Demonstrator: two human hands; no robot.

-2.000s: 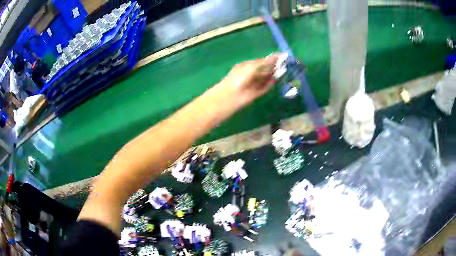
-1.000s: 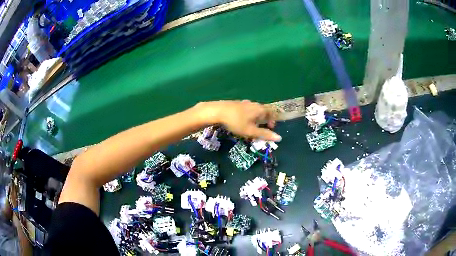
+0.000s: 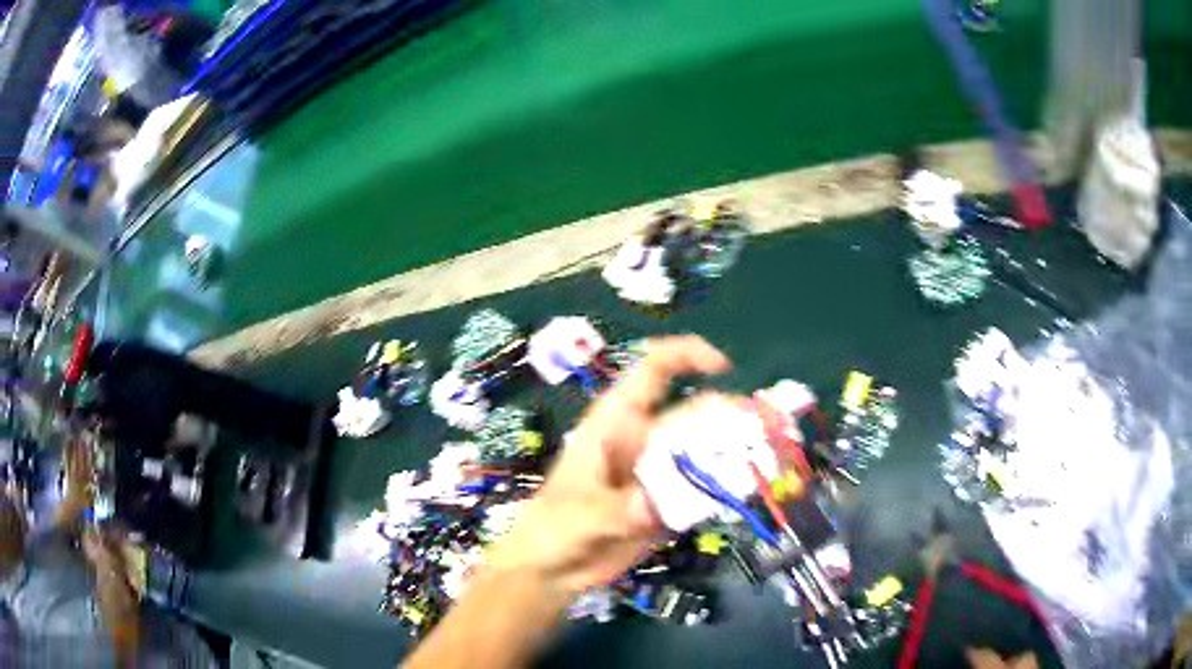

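Observation:
My left hand (image 3: 591, 486) reaches in from the bottom and grips a wired board assembly by its white housing (image 3: 706, 460). Blue, red and dark wires with silvery ends hang from it to the lower right. The picture is blurred. A small bit of my right hand (image 3: 1000, 660) shows at the bottom edge, cut off; its fingers cannot be read. Beside it lie red-handled cutters (image 3: 936, 575), opened, jaws up. Many similar assemblies lie around and below my left hand, with a dense cluster (image 3: 451, 523) to its left.
The green belt (image 3: 523, 144) runs behind the pale edge strip (image 3: 431, 284). A clear tube with a red end (image 3: 1030, 205), a white bottle (image 3: 1120, 196) and a grey post (image 3: 1095, 65) stand back right. White fittings (image 3: 1085, 484) heap on a clear bag. A black fixture (image 3: 209, 405) is at left.
My left hand has come from the belt side toward me and now holds an assembly. Earlier it released one on the belt by the tube. A bit of my right hand shows. The view has shifted.

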